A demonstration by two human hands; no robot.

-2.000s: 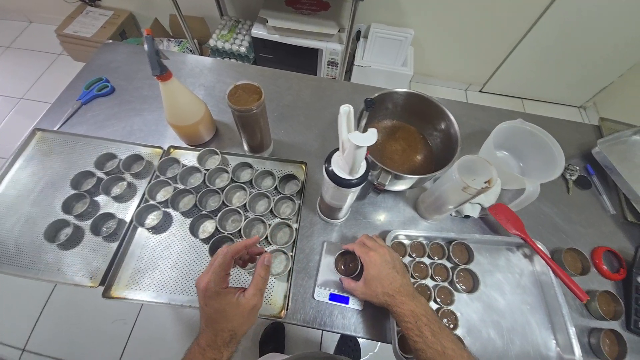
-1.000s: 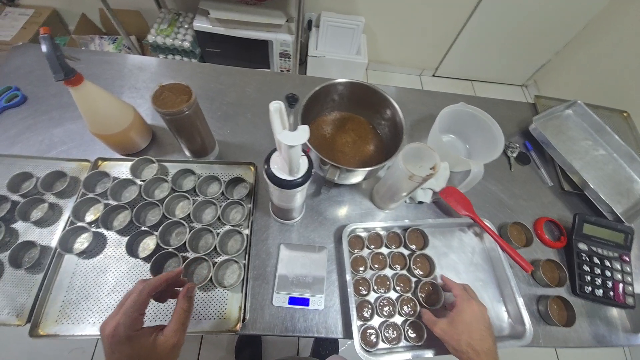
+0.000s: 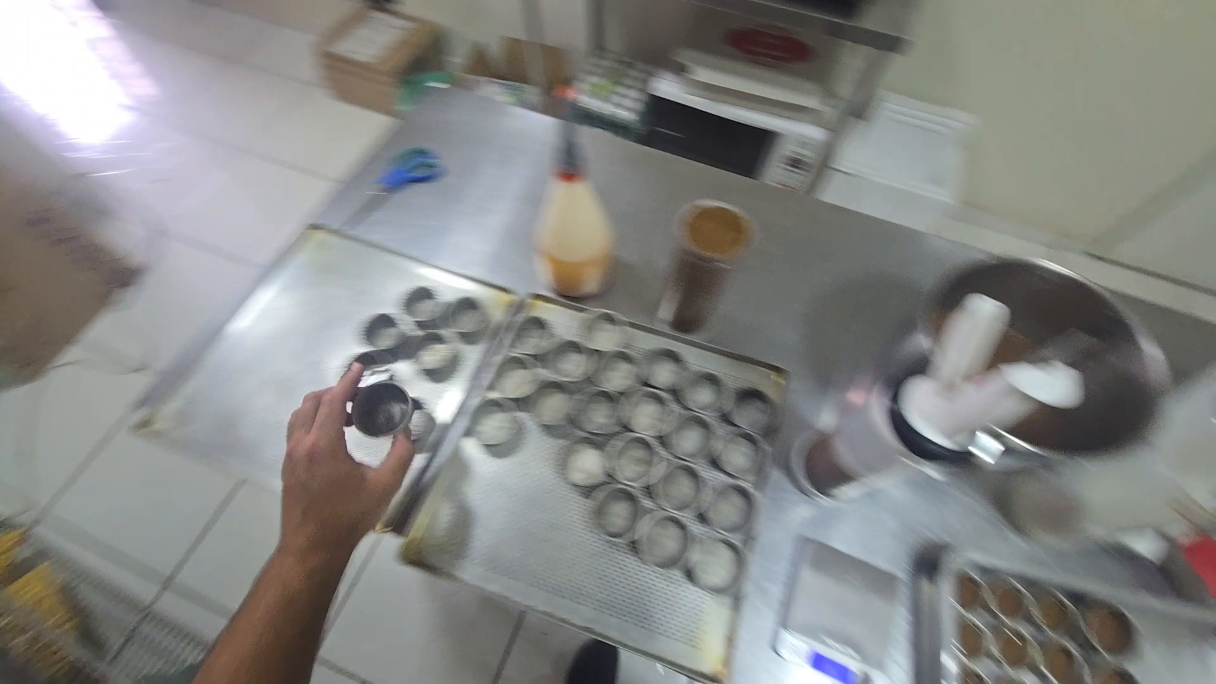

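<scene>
My left hand (image 3: pixel 334 456) holds a small round metal mold (image 3: pixel 382 409) between thumb and fingers, above the left perforated metal tray (image 3: pixel 256 332). Several more molds (image 3: pixel 435 354) stand on that tray beyond the hand. Many empty molds (image 3: pixel 649 411) stand close together on the neighbouring perforated tray (image 3: pixel 532 560). My right hand is out of view. At the lower right, molds with brown filling (image 3: pixel 1052 609) sit in an aluminum tray (image 3: pixel 936 608), beside a digital kitchen scale (image 3: pixel 844 598). The picture is blurred.
A spray bottle (image 3: pixel 575 237), a tall container of brown mixture (image 3: pixel 708 266) and blue scissors (image 3: pixel 410 169) stand or lie behind the trays. To the right are an immersion blender (image 3: pixel 950 399) and a steel mixing bowl (image 3: pixel 1130 351). A red spatula (image 3: pixel 1203 560) shows at the right edge.
The view has swung left. My left hand has moved from the nearer molds to the left tray and now holds a mold. My right hand, earlier at a filled mold in the aluminum tray, has left view.
</scene>
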